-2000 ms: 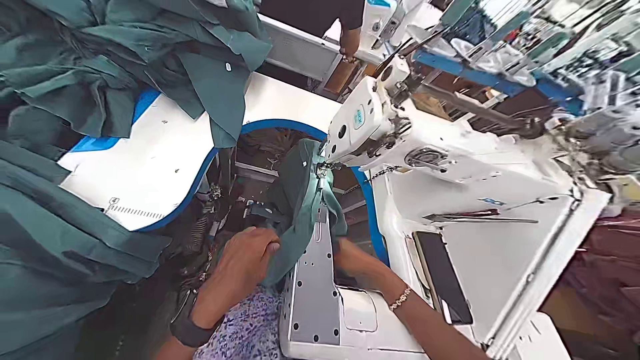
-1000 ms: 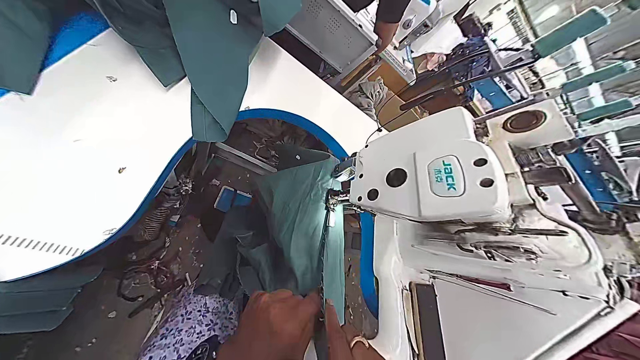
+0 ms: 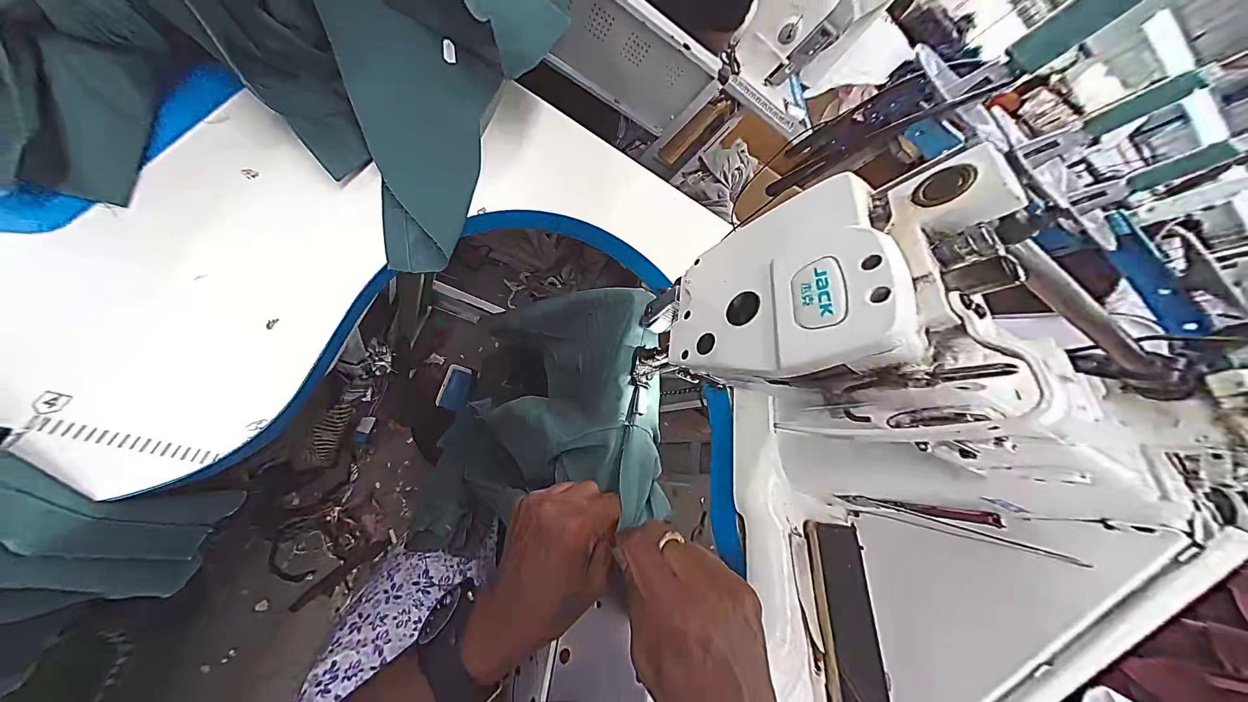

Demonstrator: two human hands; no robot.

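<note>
A dark green fabric piece (image 3: 585, 409) hangs over the narrow arm of a white Jack sewing machine (image 3: 780, 292), its seam edge running under the needle and presser foot (image 3: 645, 366). My left hand (image 3: 556, 556), with a dark wristwatch, pinches the fabric just in front of the needle area. Close beside it, touching or nearly so, my right hand (image 3: 682, 604), wearing a ring, grips the same fabric edge between thumb and fingers. The fingertips of both hands are partly hidden by the cloth and knuckles.
A white table with a blue edge (image 3: 214, 283) curves around the left and back, bearing heaped green fabric (image 3: 419, 107). Folded green cloth (image 3: 97, 536) lies lower left. Thread stands (image 3: 1102, 88) rise at upper right. Scraps litter the floor (image 3: 341, 556). Tweezers (image 3: 926, 512) lie on the machine bed.
My right hand, lower and farther right beside the machine arm two seconds ago, is now next to my left hand at the fabric edge. The view has shifted closer to the machine head.
</note>
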